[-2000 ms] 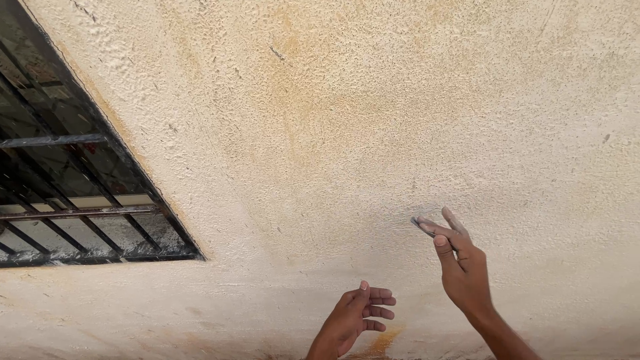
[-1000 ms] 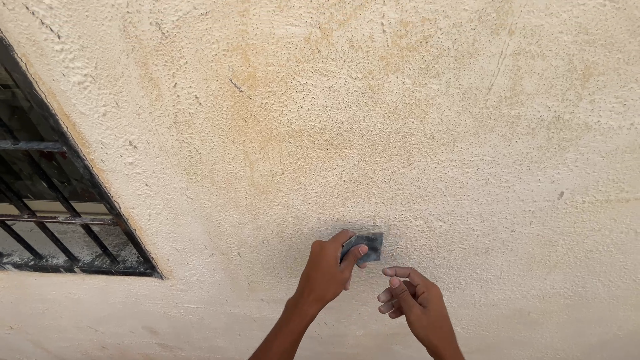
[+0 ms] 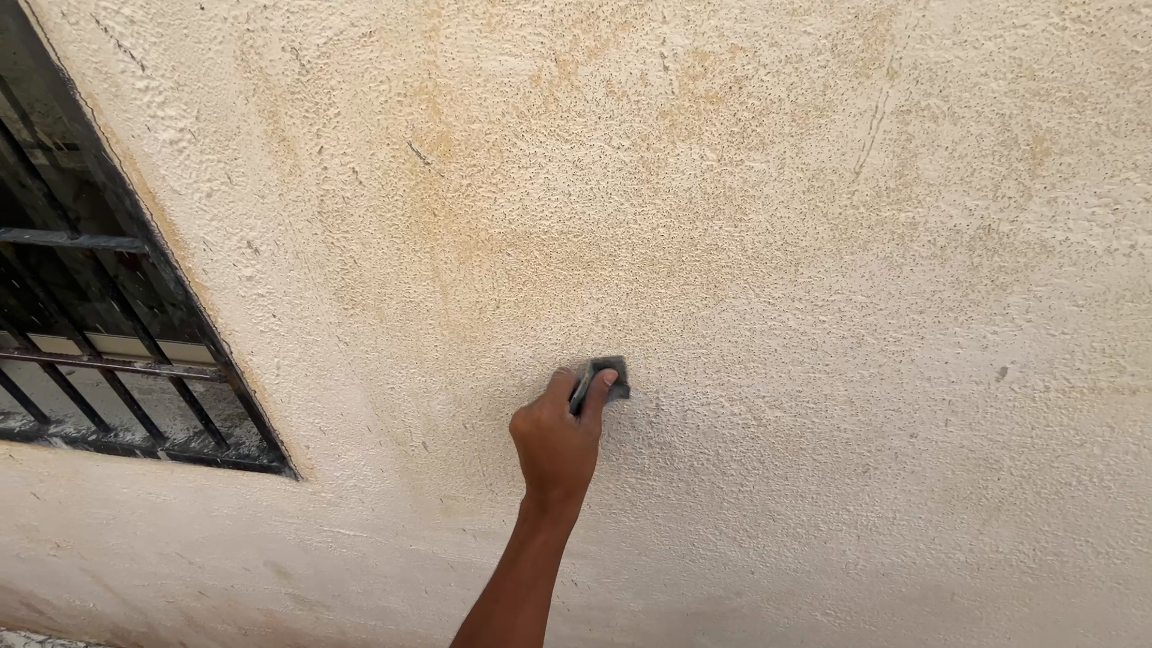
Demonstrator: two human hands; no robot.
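Observation:
My left hand [image 3: 558, 432] is pressed up close to a rough, cream-painted plaster wall [image 3: 765, 270]. Between its thumb and fingers it grips a small, dark grey folded piece of sandpaper [image 3: 619, 364], whose square corner sticks out past the thumb. The sandpaper lies at the wall's surface, and part of it is hidden by the thumb and fingers. My right hand is out of view.
At the left is a window opening with a black metal grille [image 3: 117, 364], its lower bars spotted with pale dust or paint. The wall has yellowish stains, dark specks and a short dark scratch [image 3: 419, 154].
Two seconds ago my right hand held a small dark piece and my left was empty; a second ago my left had the sandpaper. Since then my right hand has left the view.

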